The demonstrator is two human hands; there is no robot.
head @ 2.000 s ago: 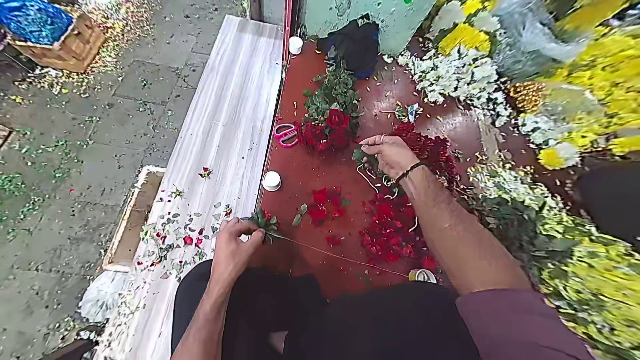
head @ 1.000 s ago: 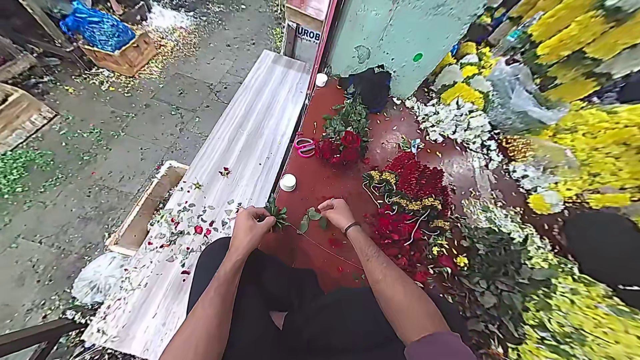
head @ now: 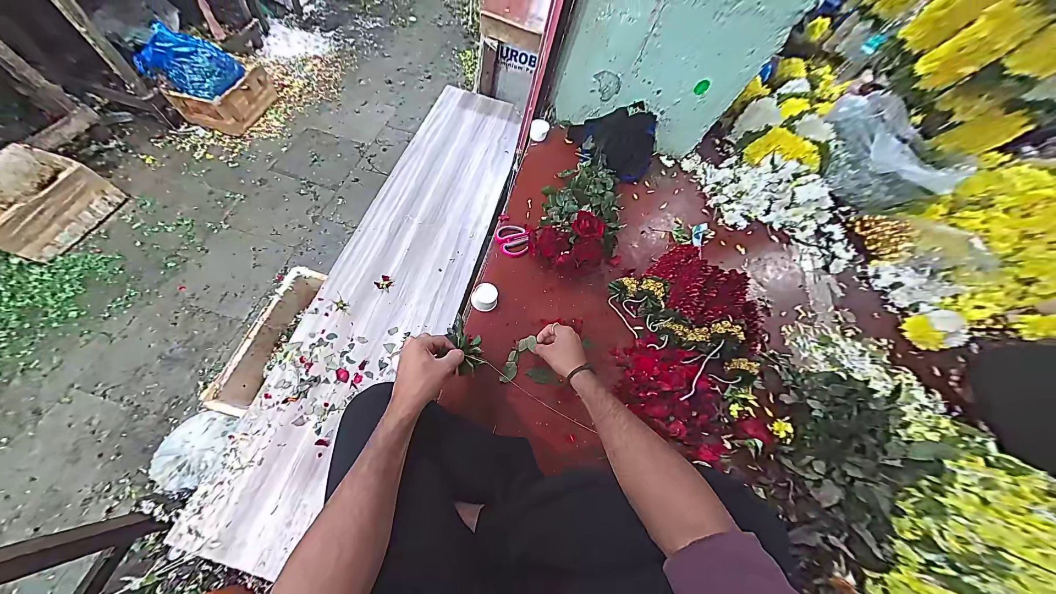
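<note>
My left hand (head: 426,369) pinches a small bunch of green leaves (head: 466,348) over the edge of the red floor. From that bunch a thin thread (head: 540,402) runs down to the right, passing below my right hand. My right hand (head: 561,350) has its fingertips closed on a leafy sprig (head: 513,360). Red petals (head: 664,388) and a dark red garland with yellow flowers (head: 705,289) lie right of my right hand. Farther forward are red roses with leafy stems (head: 577,239), pink-handled scissors (head: 512,241) and a white spool or cap (head: 484,297).
A pale board (head: 429,190) with scattered petals and leaves runs along the left. Beyond it are a foam box (head: 264,342) and a wooden crate with a blue plastic bag (head: 223,111). Yellow flowers (head: 982,239) and white ones (head: 775,194) are heaped at right, by a green wall (head: 660,66).
My right hand has come from near the roses and garland toward my left hand, and now holds a leafy sprig. My left hand still holds its bunch. The view has shifted.
</note>
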